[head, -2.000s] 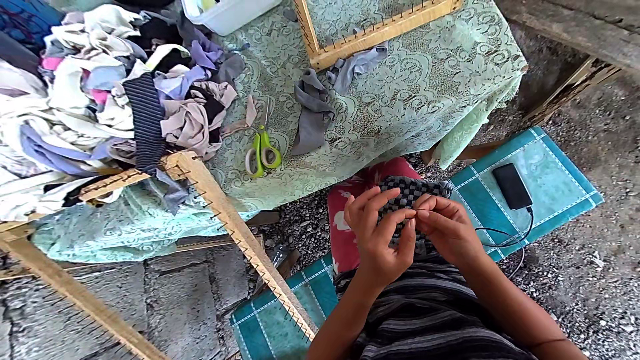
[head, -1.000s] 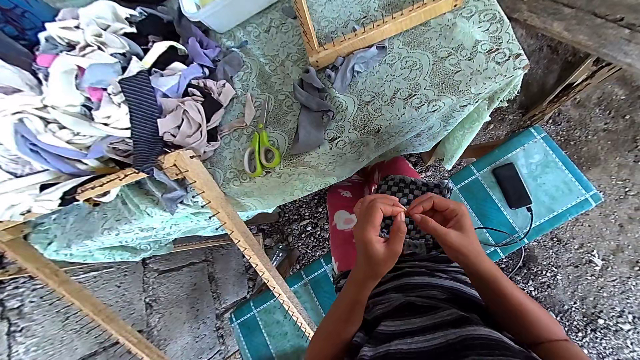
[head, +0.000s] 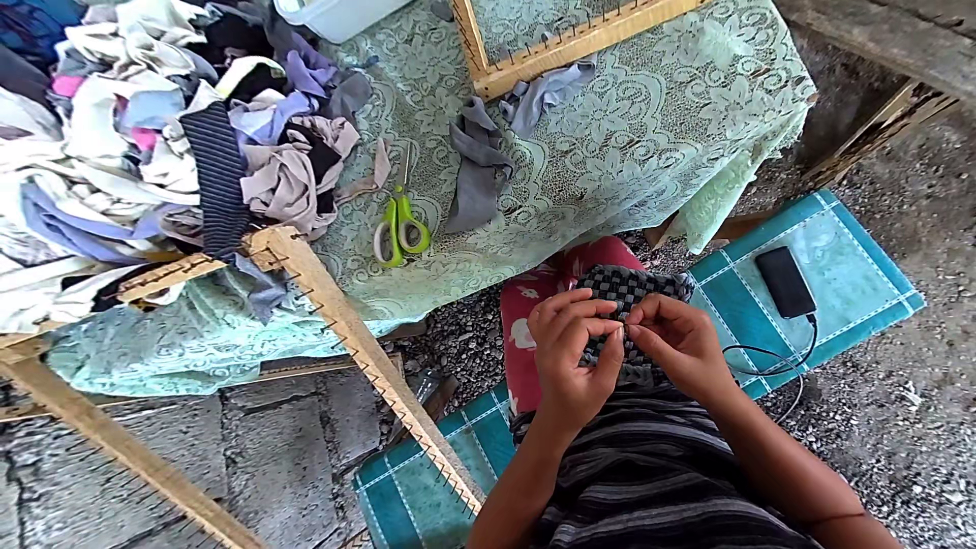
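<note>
A woven fabric mat [head: 610,286] in black and grey checks lies across my lap. Over it, my left hand [head: 576,343] and my right hand [head: 675,335] meet with thumbs and forefingers pinched together. Something very small and dark is between the fingertips; whether it is a loop of the mat or a loose piece, I cannot tell. Both hands hide the middle of the mat. Green-handled scissors [head: 400,221] lie on the lace-covered table to the left, beside a grey fabric strip [head: 479,164].
A heap of fabric strips [head: 152,145] covers the table's left end, near a white plastic container [head: 343,15]. One nailed wooden frame [head: 587,38] lies on the lace tablecloth [head: 648,137]; another nailed frame [head: 366,358] leans at left. A black phone-like device [head: 785,282] with a cable rests on the bench.
My left hand's fingers, spread more widely two seconds ago, have drawn in toward my right fingertips. The mat remains on my lap.
</note>
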